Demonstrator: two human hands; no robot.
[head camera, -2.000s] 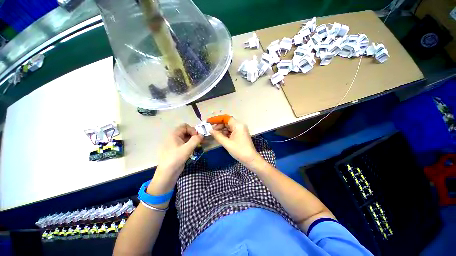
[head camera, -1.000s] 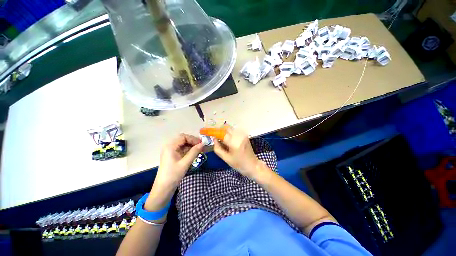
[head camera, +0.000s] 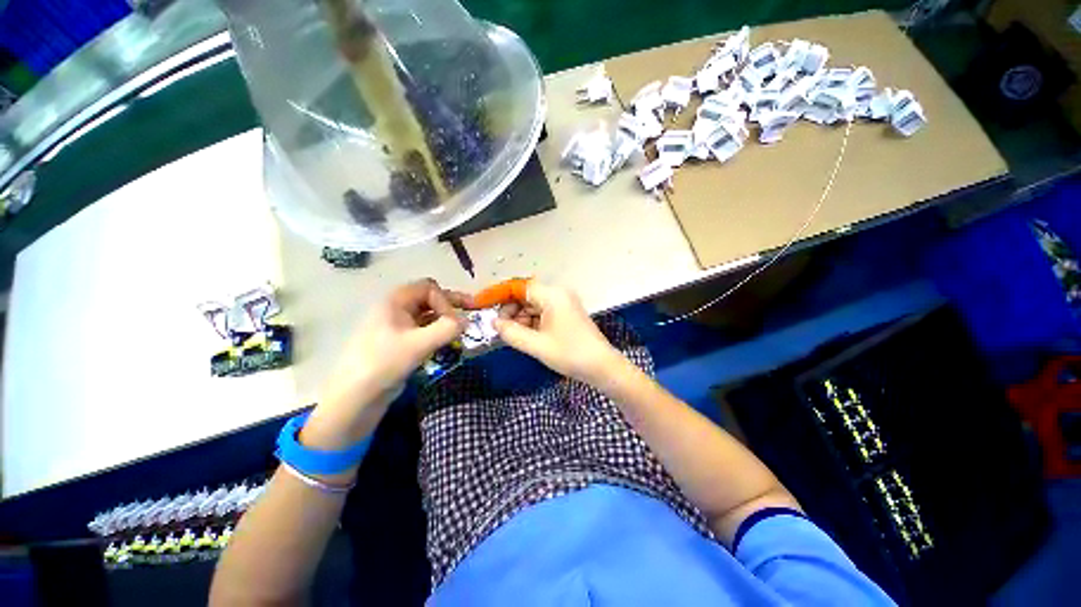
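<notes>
A white plug housing (head camera: 480, 327) is held between the fingertips of both hands, just off the bench's front edge. My left hand (head camera: 409, 336) grips its left side; a dark circuit board (head camera: 441, 358) shows below these fingers, partly hidden. My right hand (head camera: 550, 327) pinches the housing's right side, with an orange finger cot (head camera: 503, 292) on a finger. The dark soldering iron tip (head camera: 462, 256) points down just beyond the hands, not touching the housing. The thin pale solder wire (head camera: 792, 243) runs from the cardboard toward my right hand; its near end is hard to see.
A clear fume hood (head camera: 397, 131) hangs over a dark pad (head camera: 517, 204). Many housings (head camera: 723, 113) lie heaped on cardboard (head camera: 759, 219). Joined assemblies (head camera: 249, 332) sit on the white board (head camera: 142, 308). Assembly rows (head camera: 184, 522) lie lower left. A black bin (head camera: 948, 439) stands lower right.
The housing has moved away from the iron tip and toward my body. My left hand has shifted and turned around it; my left forearm has swung outward. The right hand keeps its pinch.
</notes>
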